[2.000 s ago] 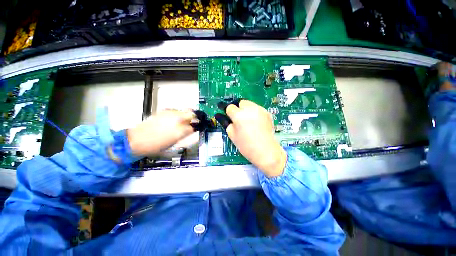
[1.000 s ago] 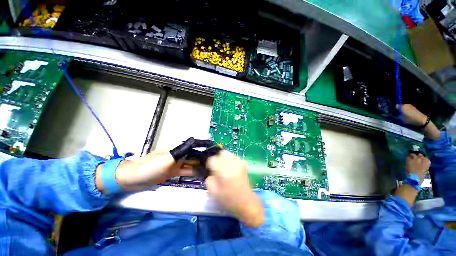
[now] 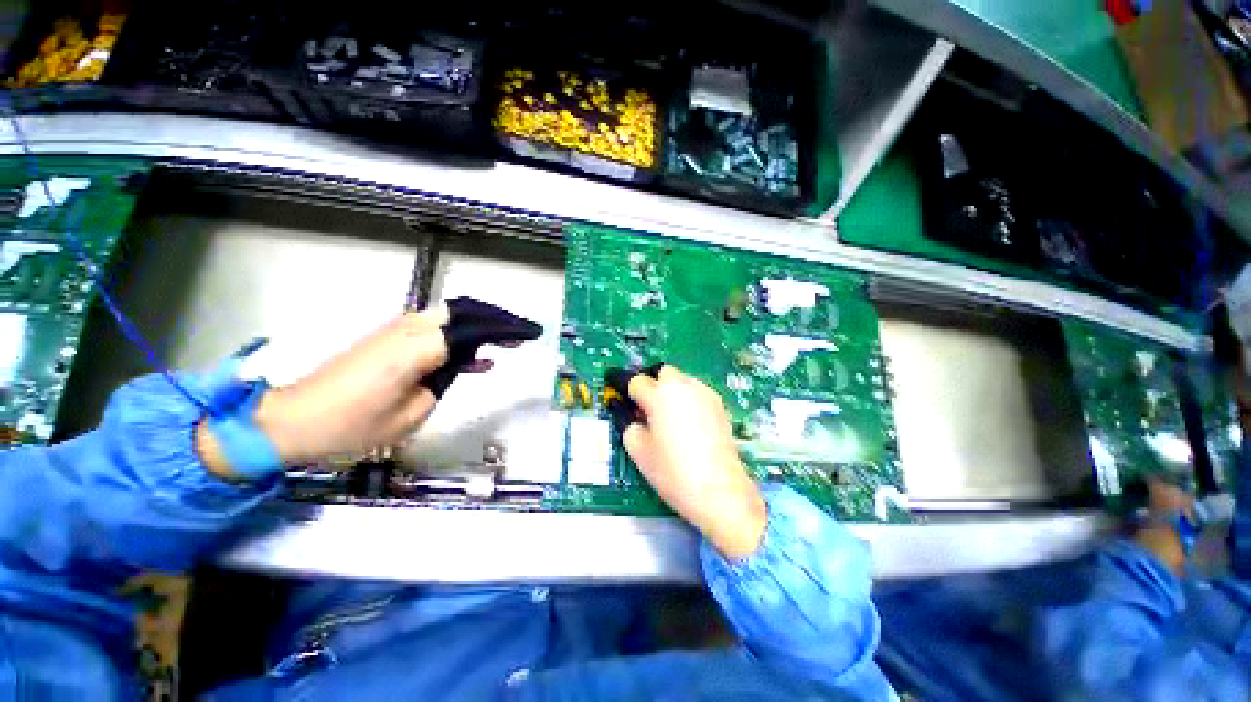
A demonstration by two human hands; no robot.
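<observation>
The green circuit board [image 3: 686,302] lies on the conveyor in front of me. Orange-yellow discs [image 3: 575,394] stand in a row near its left edge, above a white rectangle [image 3: 590,450]. My right hand [image 3: 679,436] is over the board's left part, its black-covered fingertips closed on another orange-yellow disc [image 3: 611,395] at the right of the row. My left hand [image 3: 377,384], also with black finger coverings, is over the gap left of the board, not touching it. Its fingers are curled, with the index finger pointing right; whether it holds anything is hidden.
Bins behind the conveyor hold yellow parts [image 3: 576,117] and grey-green parts [image 3: 741,148]. A cross shaft [image 3: 423,268] spans the rails left of the board. Other boards lie at far left [image 3: 34,295] and right [image 3: 1132,398]. Another person's blurred hand [image 3: 1166,514] is at right.
My hands, together at the board's lower left edge a second ago, are now apart. The left has moved left; the right has moved onto the board. Orange-yellow discs now show there.
</observation>
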